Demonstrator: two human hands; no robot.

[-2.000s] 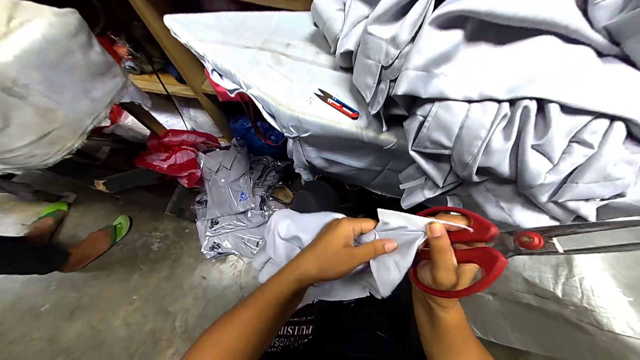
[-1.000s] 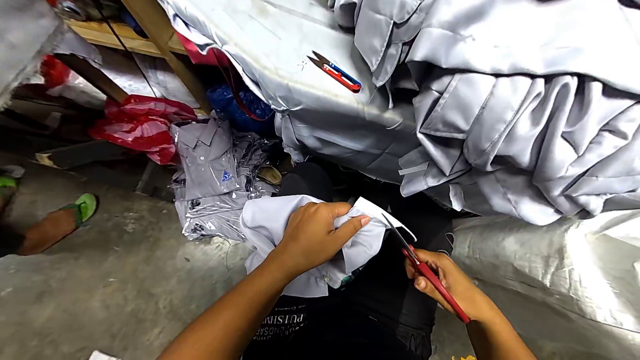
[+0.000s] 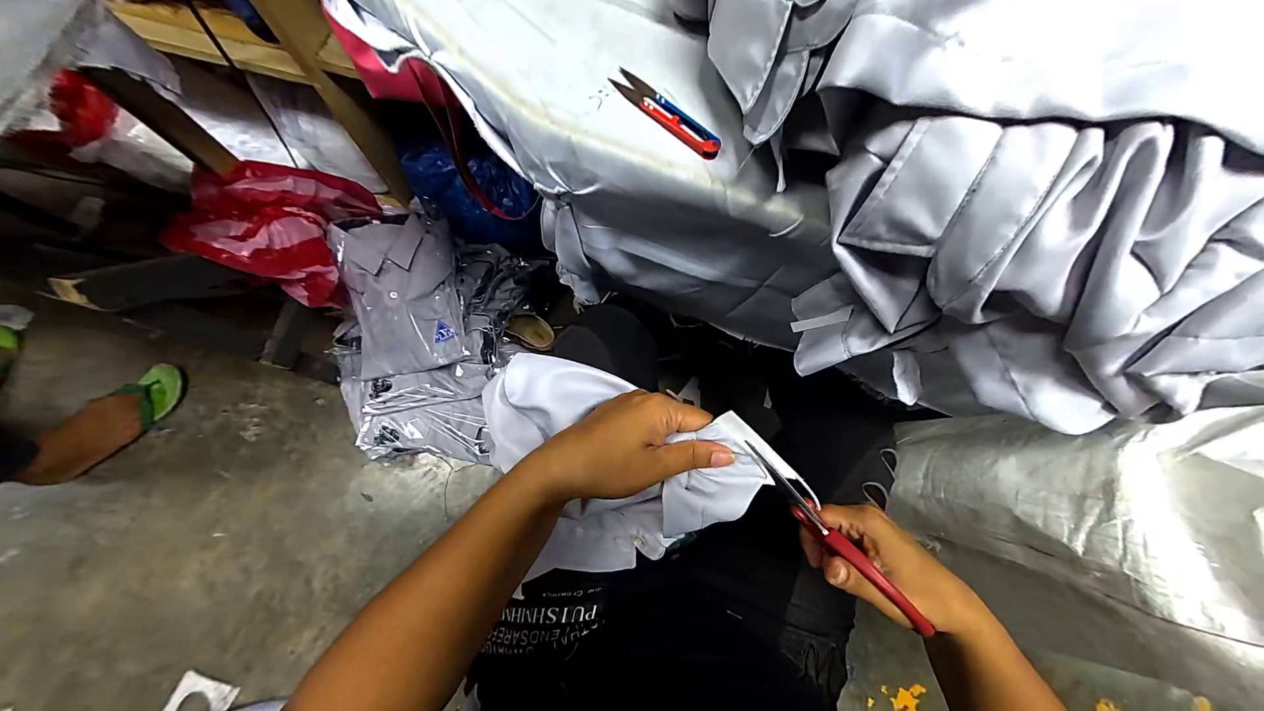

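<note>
My left hand (image 3: 632,444) pinches a light grey cloth piece (image 3: 563,395) near its edge, thumb and fingers closed on it. The rest of the cloth hangs down over my lap. Red-handled scissors (image 3: 859,568) are in my right hand (image 3: 884,553), their blades pointing up and left. The blade tips lie at a narrow white strip (image 3: 765,449) along the cloth's edge, just right of my left fingertips. How far the blades are apart is hard to tell.
Thread snips (image 3: 667,114) lie on a cloth-covered table (image 3: 583,89). Grey garments (image 3: 1037,227) are heaped at its right. Plastic-wrapped grey shirts (image 3: 405,316) are stacked by a red plastic bag (image 3: 272,222). Another person's foot in a green flip-flop (image 3: 158,390) is on the concrete floor at left.
Two seconds ago the scissors pointed right, away from the cloth, in my right hand. Now their blades are turned to the cloth's edge. My left hand keeps its hold on the cloth.
</note>
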